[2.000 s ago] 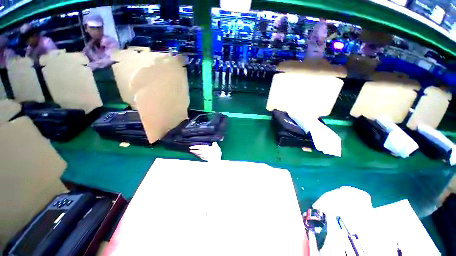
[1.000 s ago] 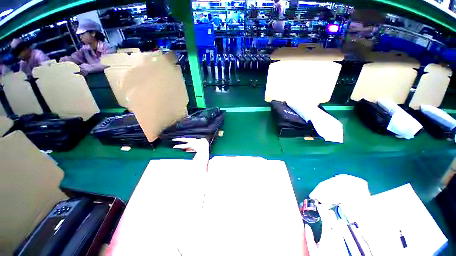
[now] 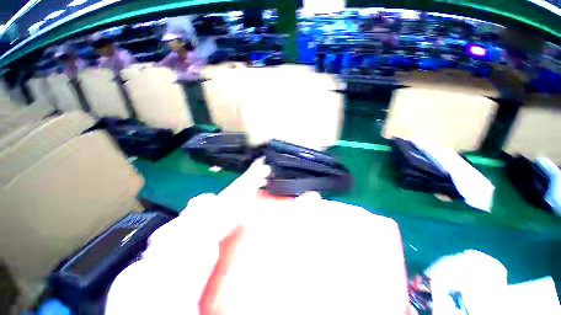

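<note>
A black carry case in an open retail box point(image 3: 304, 167) lies beyond the white work mat point(image 3: 332, 258); its tan lid point(image 3: 292, 114) stands upright behind it. My left hand point(image 3: 261, 173), overexposed and blurred, is at the near left corner of this box. Its white arm comes from the lower left over the mat's left side. Whether the fingers hold the box's edge cannot be told. My right hand cannot be made out against the white glare. A scan tool point(image 3: 107, 246) lies in another open box at the lower left.
More open boxes line the bench on both sides, one with a white sheet point(image 3: 458, 178) draped over it. A crumpled white cloth point(image 3: 469, 271) and a record sheet point(image 3: 538, 295) lie right of the mat. People in pink point(image 3: 183, 60) are beyond the bench at the left.
The view has turned left, so the bench things appear further right. The white arm now shows across the mat's left side. The lid of the middle box now stands upright instead of slanting forward.
</note>
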